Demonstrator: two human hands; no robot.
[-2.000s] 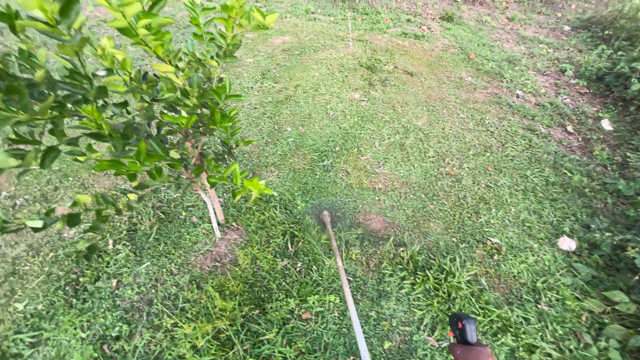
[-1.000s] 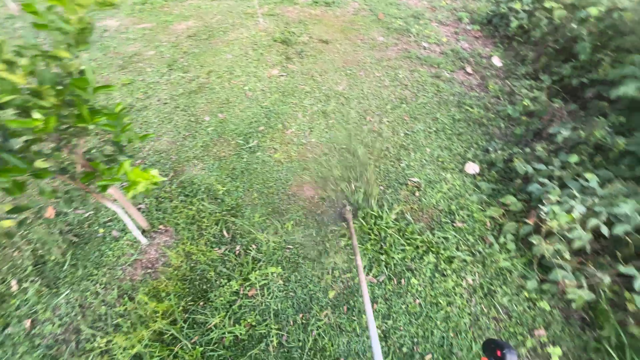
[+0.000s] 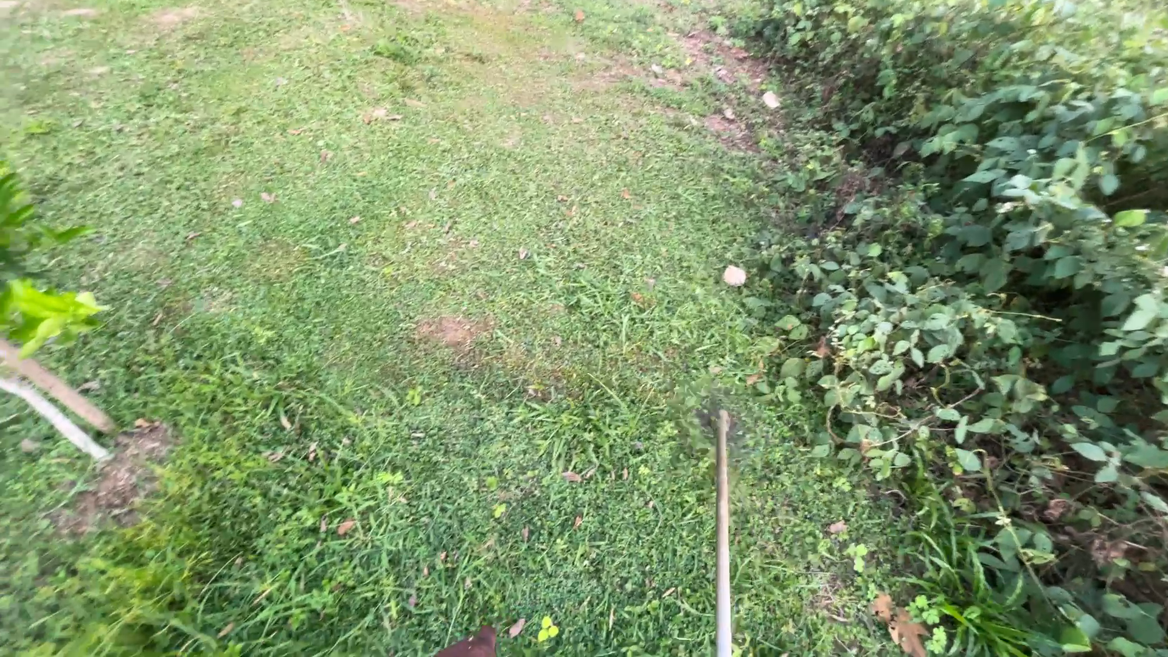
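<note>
The shaft of a string trimmer [image 3: 724, 538] rises from the bottom edge, right of centre. Its far end is low over the grass beside the leafy undergrowth, with a dark blur of spinning line around it. At the bottom edge, left of the shaft, shows a small rounded part of what looks like my left hand [image 3: 470, 644]; its fingers and anything it holds are out of the picture. My right hand is outside the view, and so is the trimmer's handle.
Dense leafy undergrowth [image 3: 967, 301] borders the grass on the right. A young tree's trunk [image 3: 59, 388] and pale stake [image 3: 55, 420] stand at the left, by a mound of dry soil [image 3: 123, 479]. A pale stone-like piece [image 3: 735, 276] lies near the undergrowth.
The trimmer's far end has moved right, from near the young tree to beside the undergrowth. The view has turned right. The black handle, with my right hand on it two seconds ago, has left the view.
</note>
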